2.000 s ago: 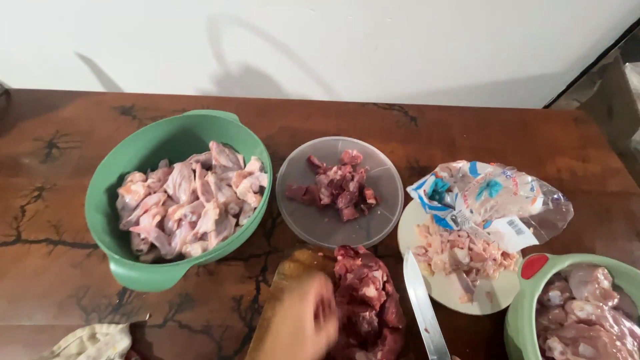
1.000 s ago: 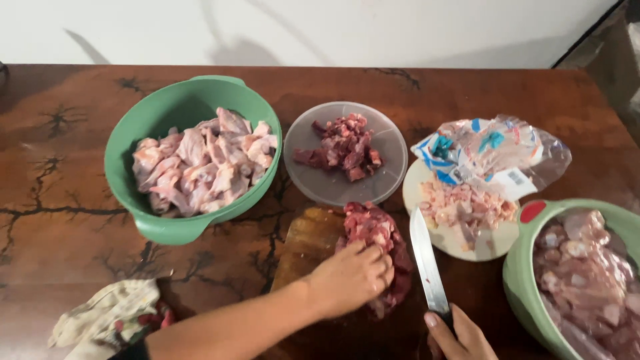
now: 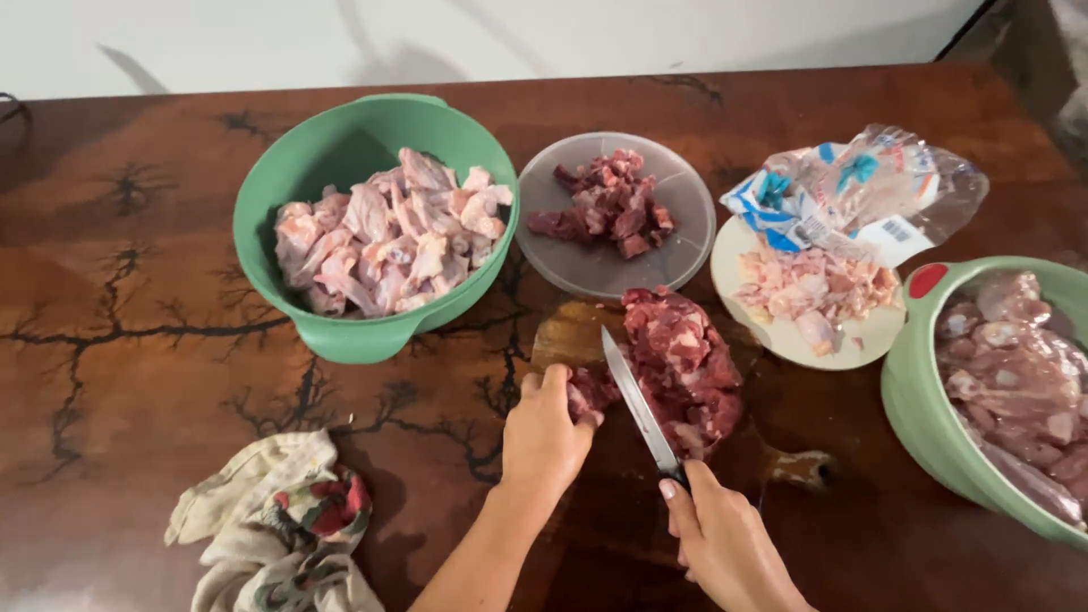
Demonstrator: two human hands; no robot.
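Observation:
My left hand (image 3: 544, 433) grips a small piece of raw red meat (image 3: 589, 391) on a wooden cutting board (image 3: 569, 336). The black handle of a kitchen knife (image 3: 633, 395) is in my right hand (image 3: 722, 527); its blade points up and left, between that piece and a larger heap of raw red meat (image 3: 684, 357). Beyond the board, cut pieces of dark red meat (image 3: 616, 200) lie on a round translucent plastic plate or lid (image 3: 561, 276).
A green bowl (image 3: 365, 336) of raw chicken pieces stands left. Right are a cream plate (image 3: 824, 361) with pale trimmings, a printed plastic bag (image 3: 884, 183) and a light green bowl (image 3: 922, 442) of meat. A cloth (image 3: 263, 510) lies at the near left.
My left hand has moved from the top of the large meat heap to a smaller piece left of it. The knife in my right hand has moved left, over the board.

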